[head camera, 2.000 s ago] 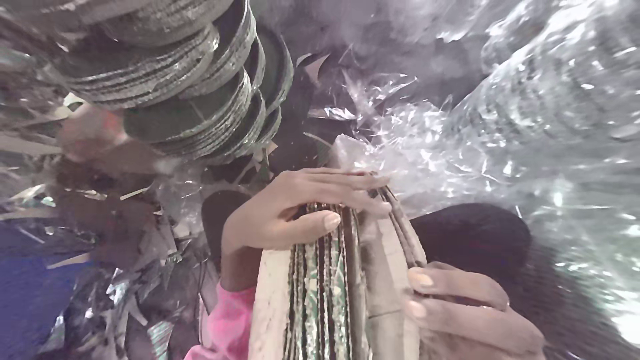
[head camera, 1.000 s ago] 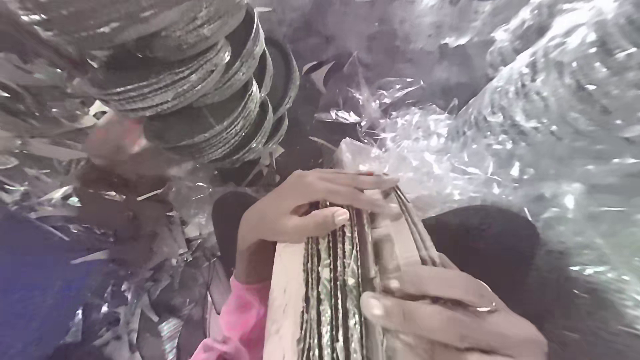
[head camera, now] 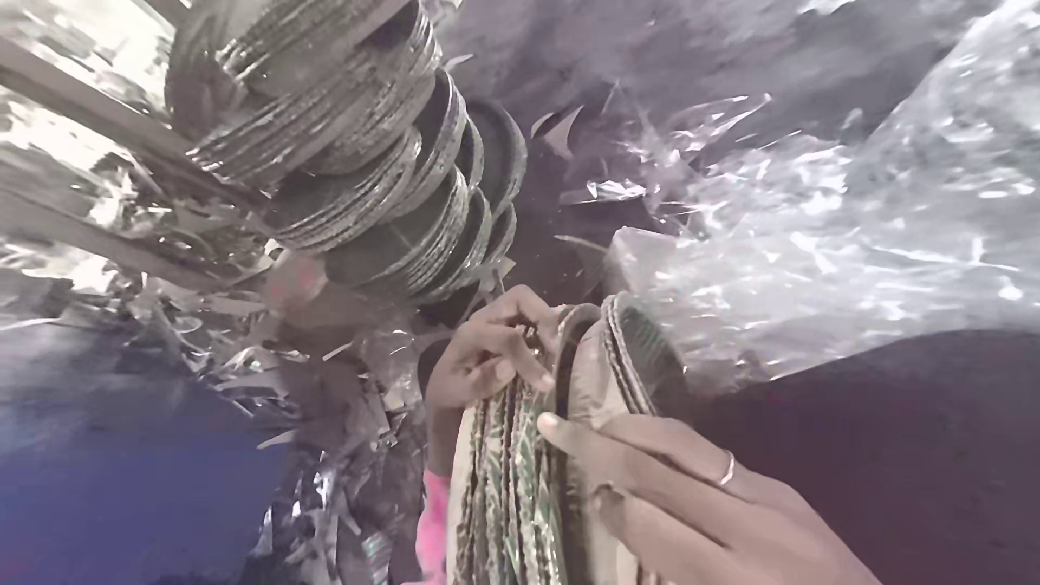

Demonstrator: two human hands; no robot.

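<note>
A stack of round plates with crimped rims point(head camera: 512, 487) stands on edge at the bottom middle, some rims bearing a green pattern. Over its far end my left hand point(head camera: 496, 349) is bent, its fingers curled on the rims. My right hand point(head camera: 682, 487), with a ring on one finger, lies across the right side of the stack, a fingertip against a dark rim. Between the hands the stack is parted, and a few plates point(head camera: 630, 357) lean to the right with a pale underside showing. The near end of the stack is cut off by the frame.
Several piles of dark round plates point(head camera: 357, 195) lie at the upper left. Shiny clear plastic film point(head camera: 812, 236) spreads over the right. Shredded scraps point(head camera: 236, 357) litter the left, near a blue surface point(head camera: 122, 479) and long bars point(head camera: 89, 106).
My left fingers, laid flat over the stack before, are now curled on it. My right hand has moved farther over the stack, and the plates at the right have spread apart. The view has shifted.
</note>
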